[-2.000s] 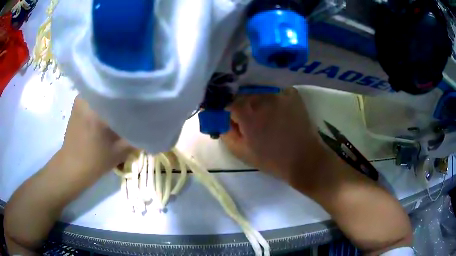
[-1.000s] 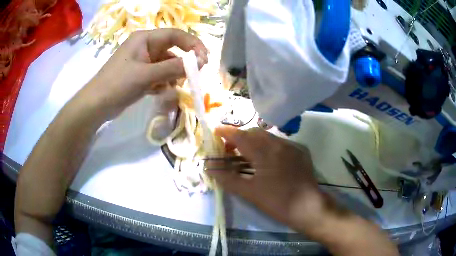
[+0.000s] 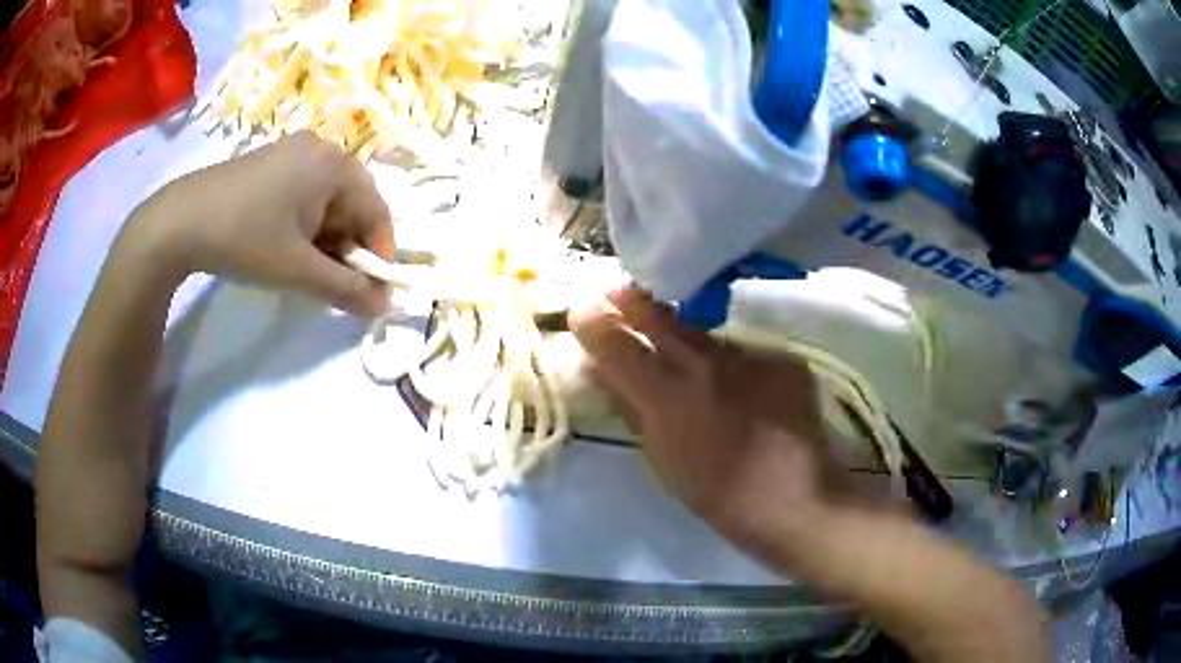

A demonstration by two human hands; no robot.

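A cream fringed piece [image 3: 512, 376] with a small orange patch at its top lies on the white table left of the needle area, its looped strands hanging toward me. My left hand [image 3: 330, 240] pinches the end of a cream strip [image 3: 412, 272] at the piece's upper left. My right hand [image 3: 699, 402], blurred, is at the piece's right side near the machine; its fingertips are partly hidden, so its grip is unclear. Long cream strands [image 3: 848, 382] run behind my right hand. The snips [image 3: 927, 486] lie right of it, partly covered.
The sewing machine [image 3: 926, 259] stands at the right, with a white cloth cover [image 3: 693, 143] over its head. A pile of cream-yellow fringed pieces [image 3: 376, 65] is at the rear left. A red bag [image 3: 130, 84] holding orange strands is far left. A ruler strip [image 3: 427, 583] edges the table.
My left hand has moved down and left, drawing the strip from upright to sideways. My right hand has moved up toward the needle area. The long strands now run to the right behind it.
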